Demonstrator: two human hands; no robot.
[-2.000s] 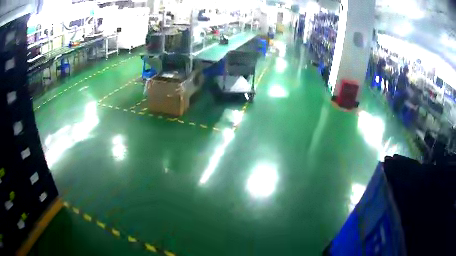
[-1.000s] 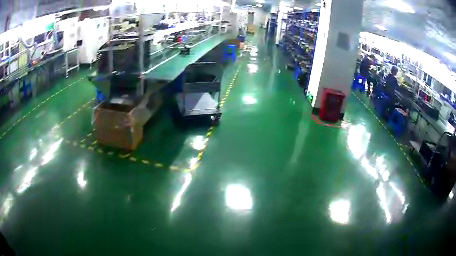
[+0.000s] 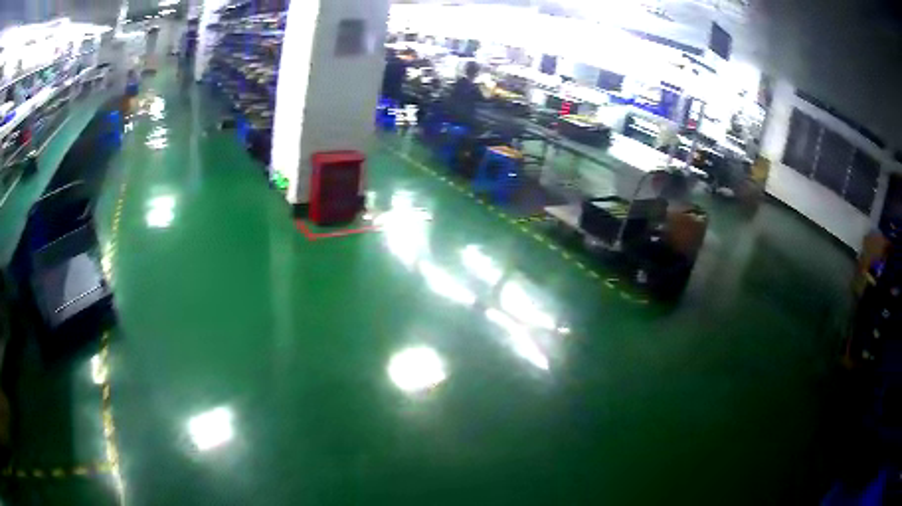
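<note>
Neither of my hands is in the picture. Nearest in front of me is the glossy green floor (image 3: 316, 366) with bright light reflections. A red cabinet or box (image 3: 337, 188) stands on the floor at the foot of a white pillar (image 3: 331, 89), with a red line on the floor around it. The picture is somewhat blurred.
A grey cart (image 3: 69, 272) stands at the left. A trolley with a black crate (image 3: 605, 217) and a brown carton (image 3: 684, 235) stand right of centre. Blue stools (image 3: 497, 171) and a person (image 3: 467, 87) are by the benches. Racks (image 3: 242, 84) line the aisle behind the pillar.
The view has turned right. The pillar, red cabinet and cart have shifted left in the picture. The carton at the left has left the view, and the trolley and far right wall now show.
</note>
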